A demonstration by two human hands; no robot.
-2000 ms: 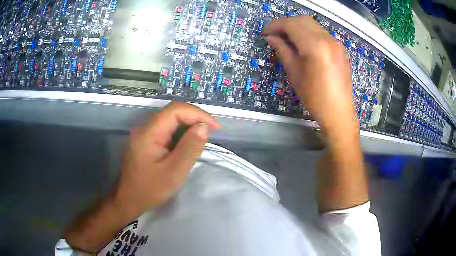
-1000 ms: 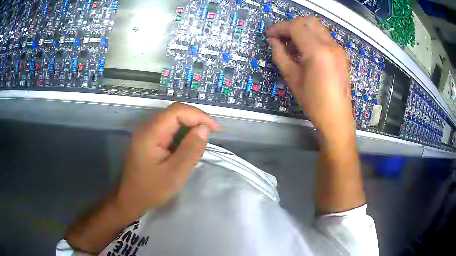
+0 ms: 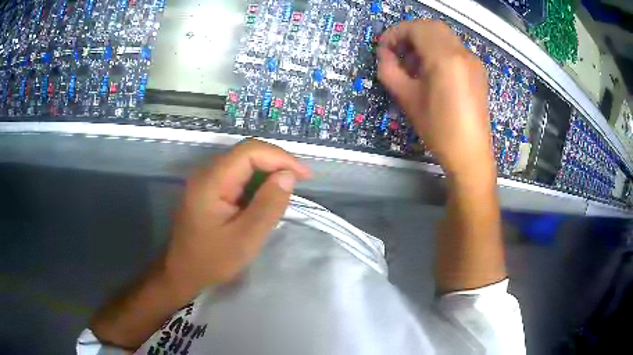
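Note:
A circuit board panel (image 3: 298,76) with dense rows of blue, red and green parts lies behind the pale rail. My left hand (image 3: 232,208) is curled in front of the rail, off the panel, with green components (image 3: 255,186) showing between its fingers and palm. My right hand (image 3: 441,97) is over the panel, its thumb and forefinger together close to the board surface. The fingertips hide what is between them, so I cannot tell if they hold a part.
A pale conveyor rail (image 3: 333,154) runs along the near edge. A silvery plate (image 3: 191,52) lies between panels. A green component pile (image 3: 556,31) is beyond the far rail, beside a dark blue shape. A blue object (image 3: 545,227) is below right.
The panels have shifted slightly to the right in view. My right fingertips have moved slightly right with them. My left hand has barely moved and still has green in it.

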